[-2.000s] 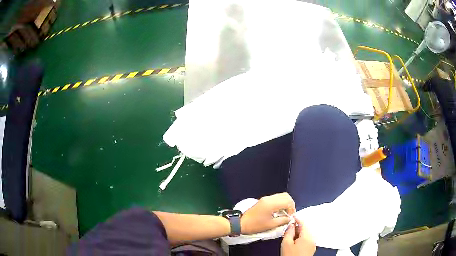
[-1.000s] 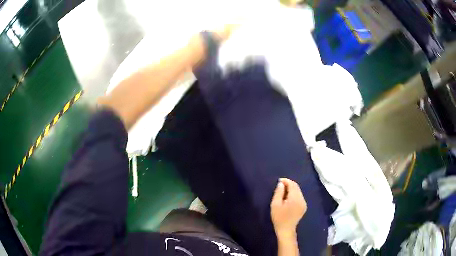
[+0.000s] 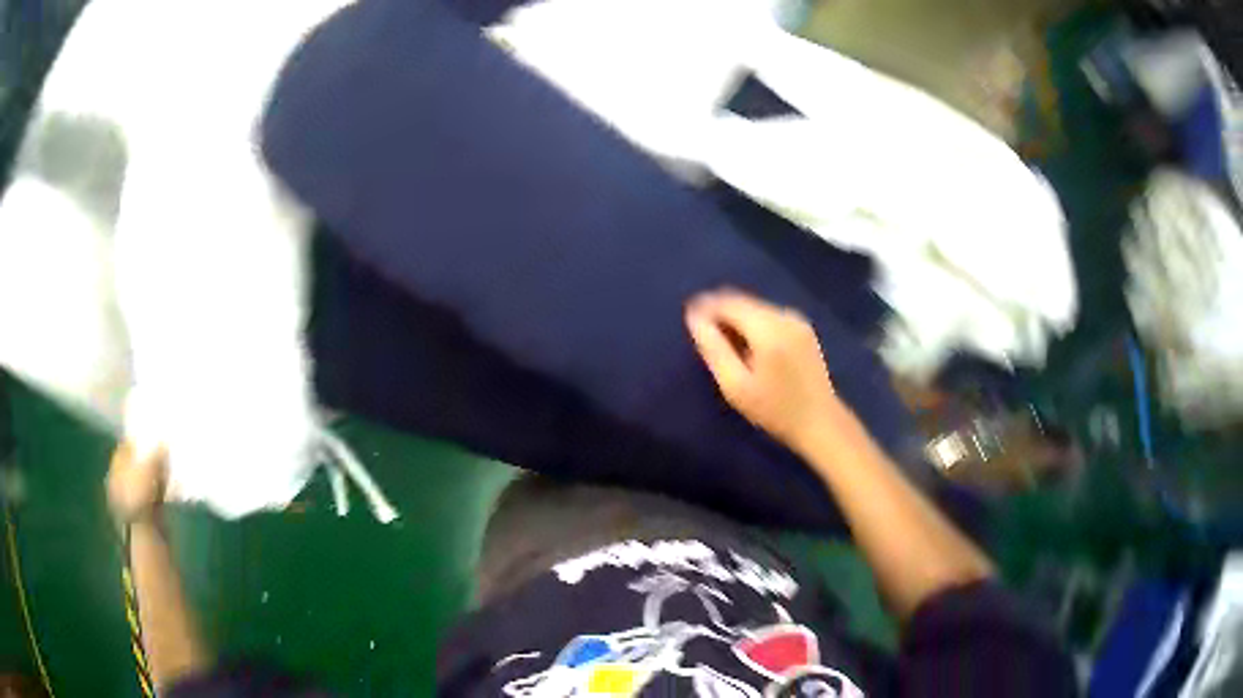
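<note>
My left hand [image 3: 139,480] is at the far left, blurred, at the lower edge of a bright white garment [image 3: 218,273]; whether its fingers grip the cloth is unclear. My right hand [image 3: 766,357] is loosely curled over the navy pressing board [image 3: 504,205], with no held thing visible. The board's rounded end points to the upper left, and its surface is bare there. White tapes [image 3: 352,477] hang from the garment's lower edge against the green floor.
More white cloth [image 3: 941,205] lies along the board's far side and hangs at the right. A white heap [image 3: 1189,300] is at the far right, with a blue item [image 3: 1142,638] below it. A metallic object [image 3: 960,445], blurred, is right of my right forearm.
The view has swung right and down. My left hand has moved from the cloth at the board's far end to the white garment's lower left edge. My right hand stays over the board.
</note>
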